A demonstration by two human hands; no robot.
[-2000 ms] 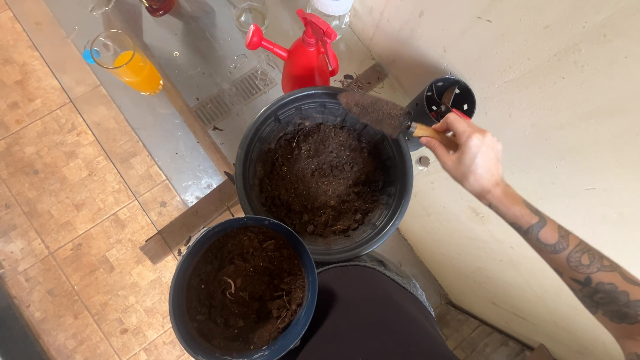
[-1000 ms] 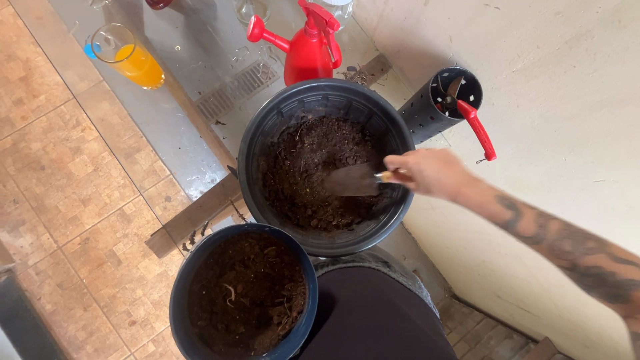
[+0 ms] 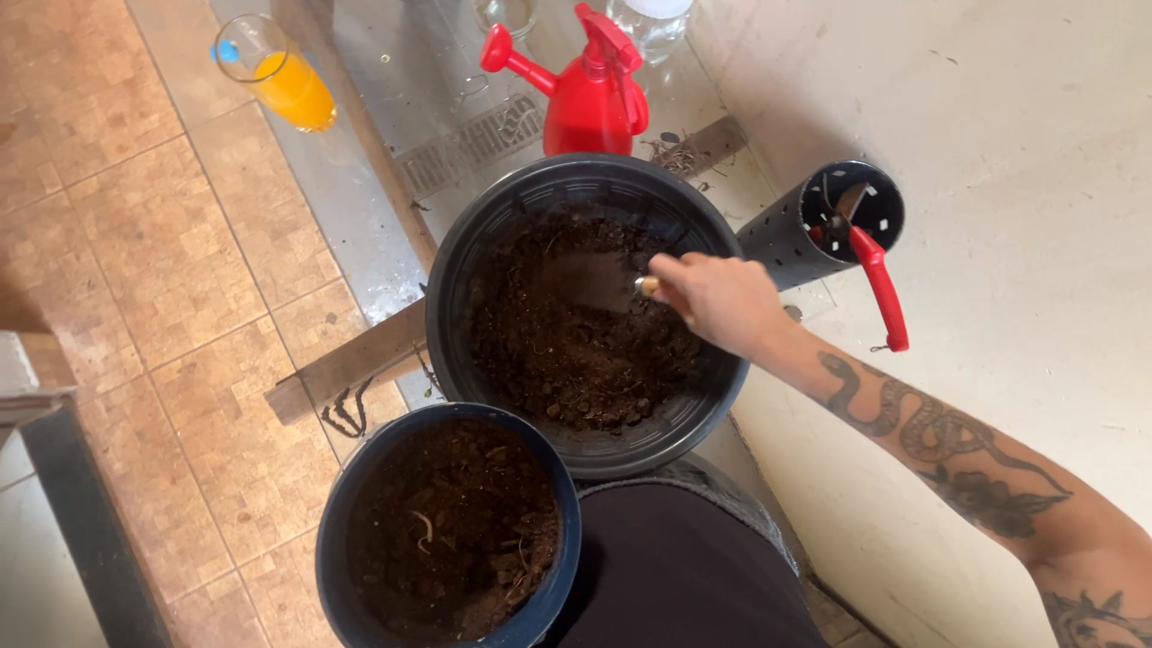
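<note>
My right hand [image 3: 720, 301] grips the wooden handle of a garden trowel [image 3: 589, 281], whose soil-coloured blade lies flat against the dark soil [image 3: 585, 360] in the large black plastic pot [image 3: 441, 306]. Below and left of it stands a smaller blue pot [image 3: 331, 531], also holding soil, with a pale curled strand on the surface. My left hand is out of view.
A red watering can [image 3: 589, 112] stands behind the large pot. Pruning shears with a red handle [image 3: 882, 288] rest in a black perforated cylinder [image 3: 783, 238] by the wall. A glass of orange liquid [image 3: 297, 90] is at upper left. A wooden strip [image 3: 351, 355] lies left.
My right hand has brought the trowel from above the large pot's upper right rim down into the soil, then further left. The red-handled shears in the cylinder now lean outward.
</note>
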